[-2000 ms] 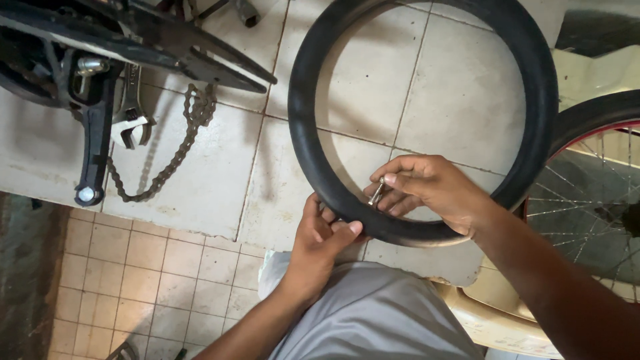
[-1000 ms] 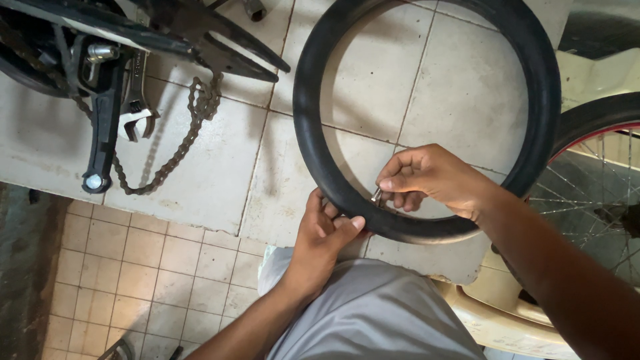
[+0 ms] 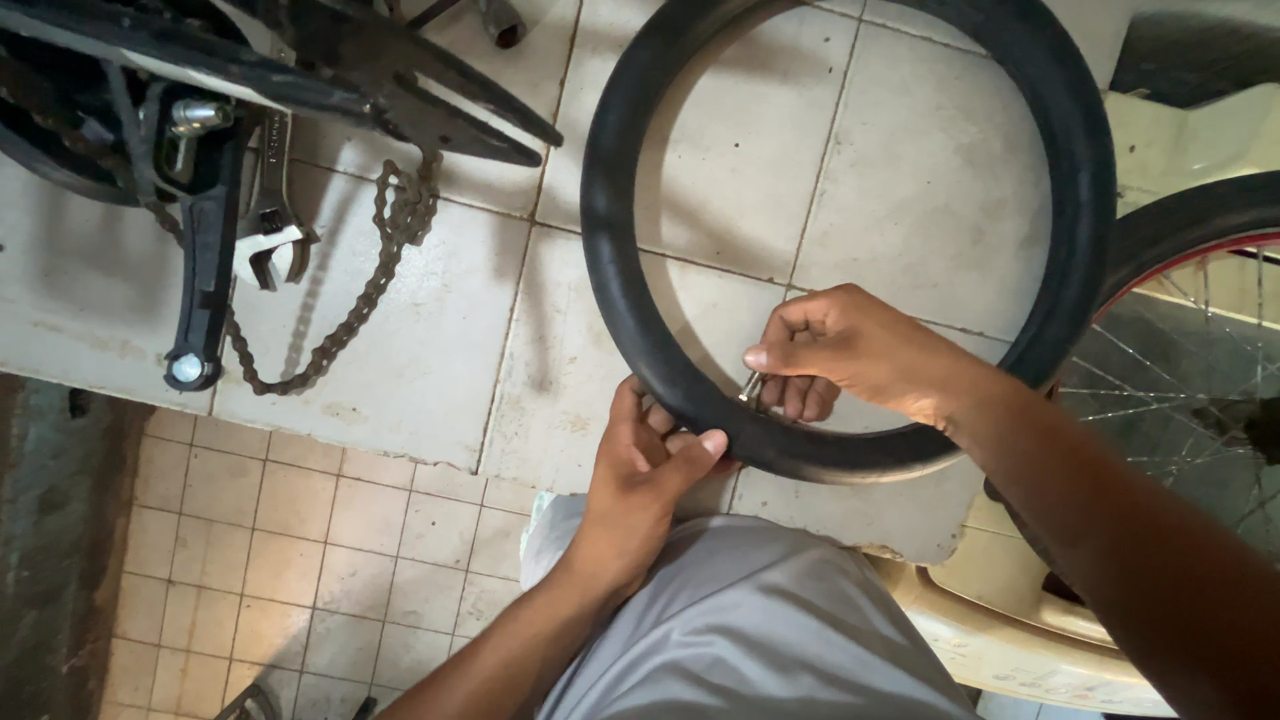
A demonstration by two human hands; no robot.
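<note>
A black rubber inner tube [image 3: 612,215], rounded and full, forms a ring over the white tiled surface. My left hand [image 3: 650,455] grips its lower left part, thumb on top and fingers around the outer side. Inside the ring, my right hand [image 3: 820,355] pinches the metal valve stem [image 3: 750,388] at the tube's inner edge between thumb and fingers. Whether a cap sits on the valve, I cannot tell; the fingertips cover its top.
At the left, a bicycle frame [image 3: 300,75] with a black crank arm [image 3: 205,270] lies beside an adjustable wrench [image 3: 272,230] and a rusty chain [image 3: 345,335]. A spoked wheel with a red rim [image 3: 1165,275] rests on a cream plastic chair [image 3: 1010,610] at the right. The tiled ledge [image 3: 390,440] ends above a lower tiled floor.
My right hand stays at the valve, with its fingers in a slightly different pose. My left hand keeps its hold on the tube. The view has shifted slightly.
</note>
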